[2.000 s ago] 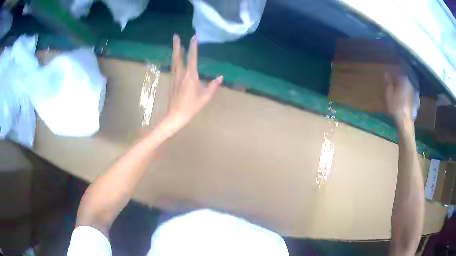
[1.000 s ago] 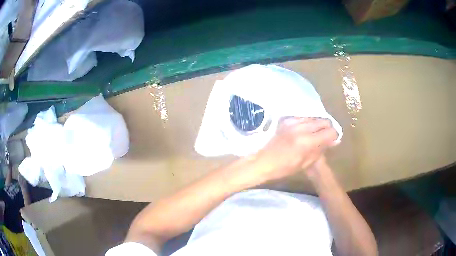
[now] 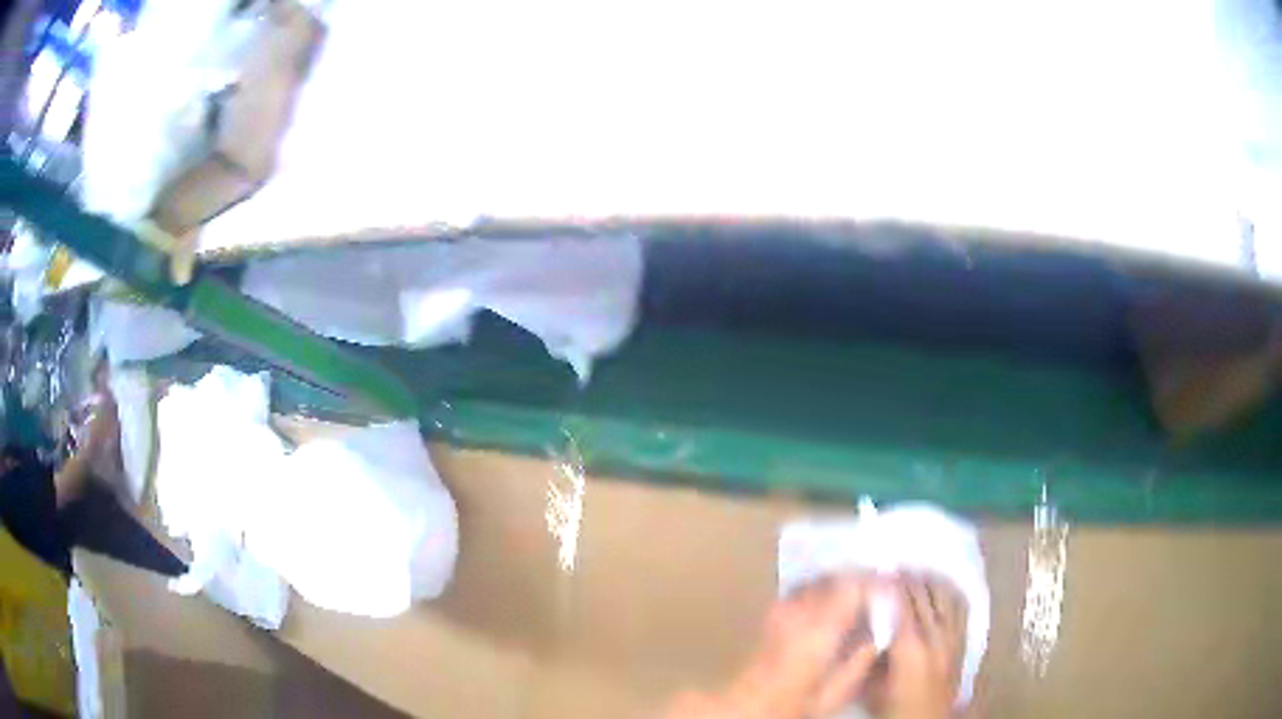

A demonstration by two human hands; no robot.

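Observation:
A white wrapped item [image 3: 945, 539] lies on the tan cardboard bench cover at the lower right of centre. My left hand [image 3: 816, 639] and my right hand [image 3: 921, 646] are side by side on it, fingers bent over the white wrapping, and a white fold stands up between them. Both hands are blurred and my forearms are cut off by the bottom edge. The centre of the item is hidden under my hands.
White bagged items [image 3: 352, 520] lie at the bench's left end. More white bags [image 3: 562, 288] hang over the green shelf. A brown box [image 3: 1209, 365] is in the shelf space at right. A bright white upper table [image 3: 787, 113] spans the back. Part of a person in dark and yellow shows at far left.
The view has tilted up and turned left. The wrapped item now looks more compact, with its dark centre covered. My hands have moved from its right corner onto its middle.

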